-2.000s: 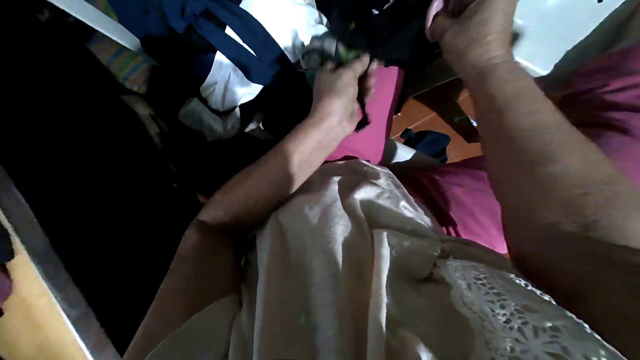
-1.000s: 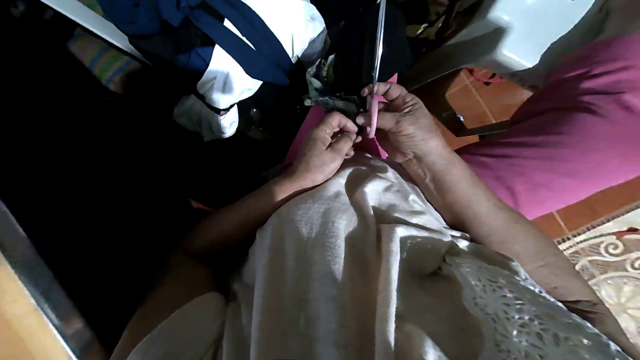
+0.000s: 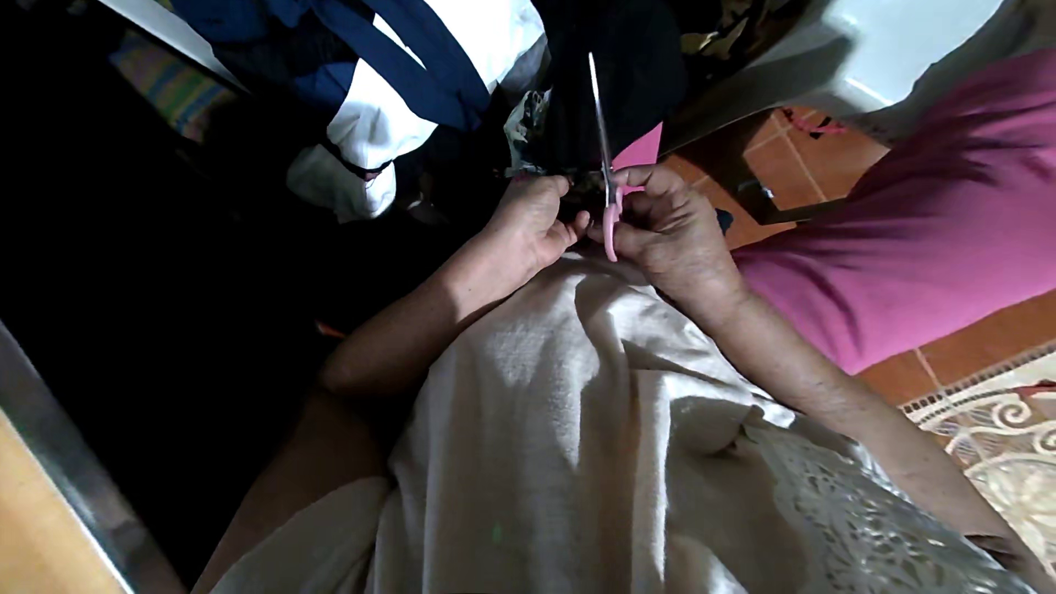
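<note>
My right hand (image 3: 681, 235) holds a pair of scissors with pink handles (image 3: 611, 227); their metal blades point up and away from me. Close to its left, my left hand (image 3: 532, 223) pinches the edge of dark cloth (image 3: 615, 91) that lies over the lap. A crumpled patterned piece (image 3: 528, 124), grey-green and white, rises just beyond my left fingers. Pink material (image 3: 639, 151) shows behind the scissors. What exactly lies between the fingertips is too dark to tell. Cream cloth with openwork lace (image 3: 577, 371) covers my front.
White and navy cloth (image 3: 384, 115) is heaped at the upper left. A white plastic surface, perhaps a chair (image 3: 899, 49), stands at the upper right. Pink fabric (image 3: 924, 206) spreads over the right side, above a tiled floor (image 3: 800, 157) and a patterned rug (image 3: 1002, 445). A wooden edge (image 3: 49, 511) is at lower left.
My two hands, wide apart two seconds ago, have come together over the lap. The scissor blades, upright in my right hand a second ago, now tilt slightly left.
</note>
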